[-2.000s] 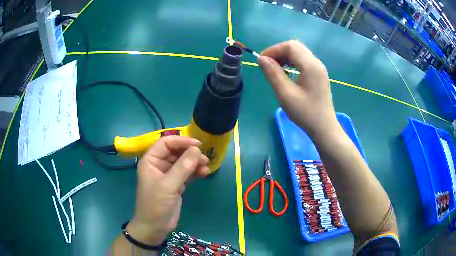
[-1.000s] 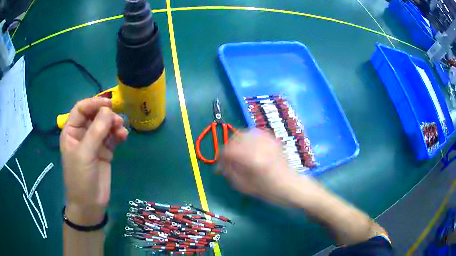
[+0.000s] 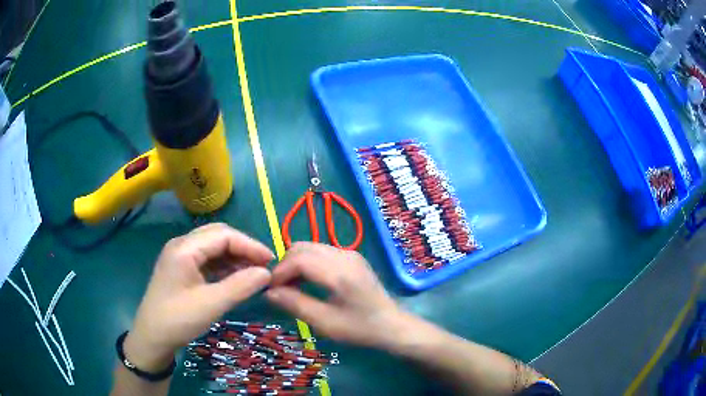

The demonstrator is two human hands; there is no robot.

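My left hand (image 3: 203,288) and right hand (image 3: 329,290) meet at the fingertips above the near pile. A small dark piece, perhaps part of a wire lead, shows between the pinched fingertips; the fingers hide most of it. The pile of leads (image 3: 259,360), red, white and black with silver rings, lies just below my hands. Leads in aligned rows (image 3: 418,205), with a white band along the middle, lie in the left part of the blue tray (image 3: 495,147). The yellow heat gun (image 3: 205,170) stands nozzle up at the left.
Orange-handled snips (image 3: 331,220) lie between heat gun and tray, partly behind my right hand. A black cord (image 3: 85,116) loops behind the gun. White strips (image 3: 54,340) and a paper sheet (image 3: 17,197) lie far left. A second blue bin (image 3: 608,131) with some leads stands right.
The right hand has come from the heat gun nozzle, past the snips, to meet the left hand. The view has shifted right and down, showing more of the tray and pile.
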